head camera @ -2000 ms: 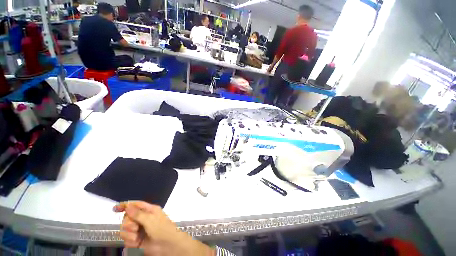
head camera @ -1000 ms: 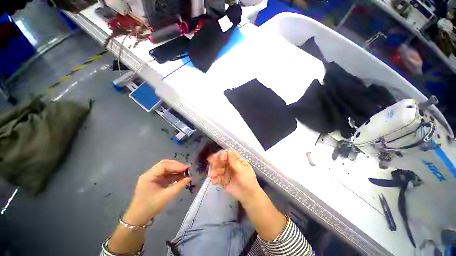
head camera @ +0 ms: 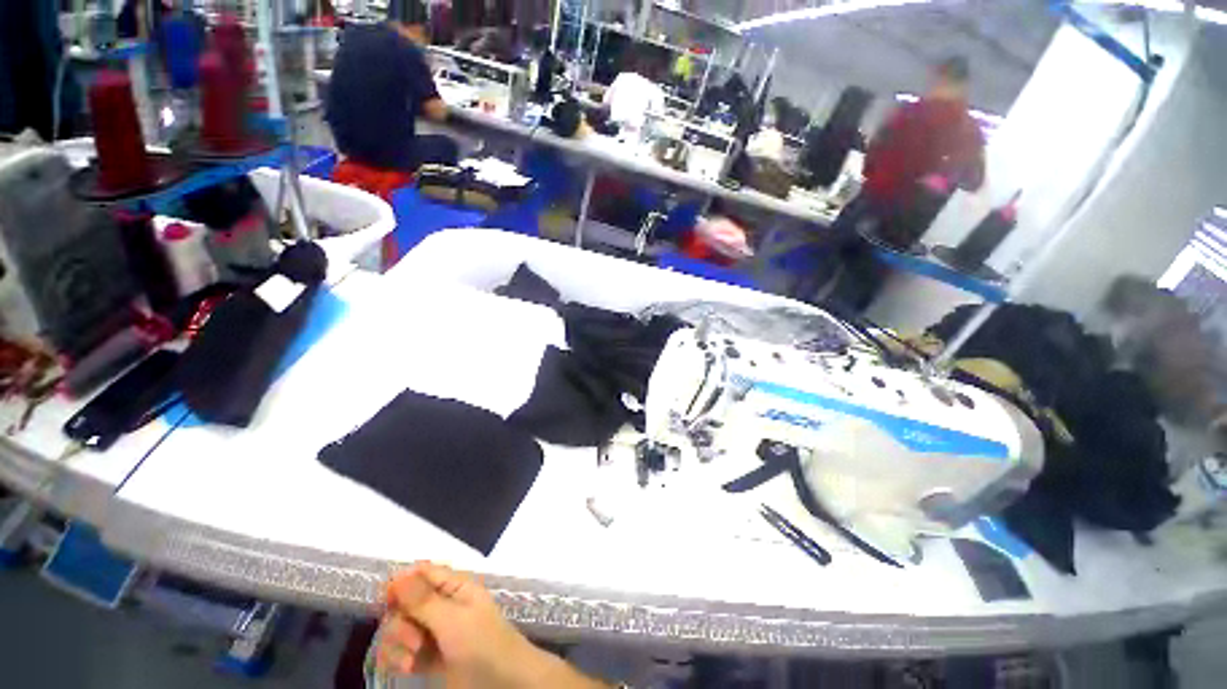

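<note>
My right hand (head camera: 455,630) is at the bottom edge, in front of the table's front edge. Its fingers are curled together, and I cannot tell whether a thread bit is between the fingertips. My left hand is out of the picture. A flat black cut panel (head camera: 437,464) lies on the white table left of centre. Crumpled black garment pieces (head camera: 585,384) lie behind it and touch it. The white JACK lockstitch machine (head camera: 861,431) stands to the right. Dark thread snips (head camera: 797,534) and a forked black strip (head camera: 763,471) lie in front of the machine.
A black folded piece with a white label (head camera: 242,353) lies on a blue sheet at left, beside a black flat rectangle (head camera: 121,399). A white trough (head camera: 451,249) runs behind the table. Dark red cones (head camera: 119,135) stand upper left. People are in the background.
The view has lifted from the lap and floor back over the table. My left hand has gone out of the picture. My right hand is now alone at the table's front edge.
</note>
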